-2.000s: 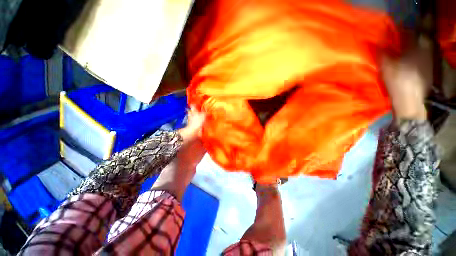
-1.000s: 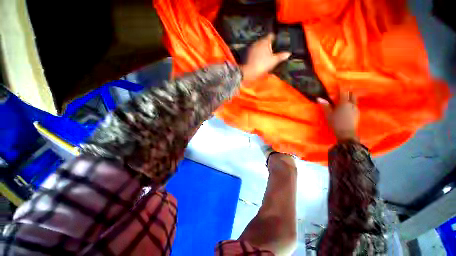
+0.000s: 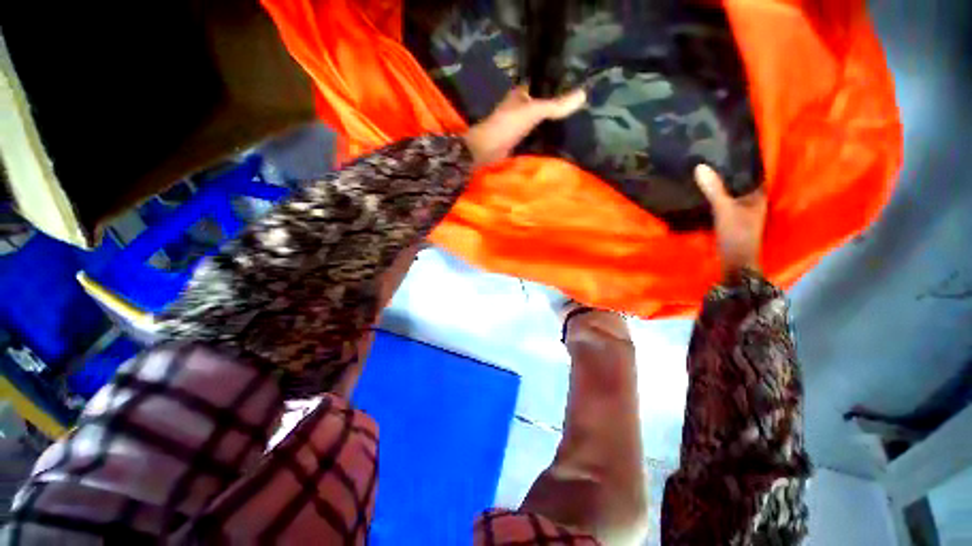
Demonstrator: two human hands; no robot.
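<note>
Camouflage panels [image 3: 629, 112], green, grey and black, lie inside a large orange bag [image 3: 597, 240] with its mouth open, at the top centre. My left hand [image 3: 522, 123] reaches in from the left. One digit lies across the panels and its other fingers are hidden, so its hold is unclear. My right hand [image 3: 735, 219] is at the panels' lower right edge, thumb on top and fingers out of sight underneath, gripping them. Both my forearms wear patterned sleeves. How many panels there are cannot be told.
An open cardboard box [image 3: 37, 123], dark inside, is at the upper left. Blue plastic items [image 3: 192, 229] stand below it. A flat blue surface [image 3: 437, 427] is at lower centre. My bare lower leg and foot [image 3: 597, 395] are below the bag. A white frame part [image 3: 949, 448] is at lower right.
The orange bag was more closed at first; its mouth is now spread wide and more camouflage shows. My hands have moved from the bag's outside to the panels within.
</note>
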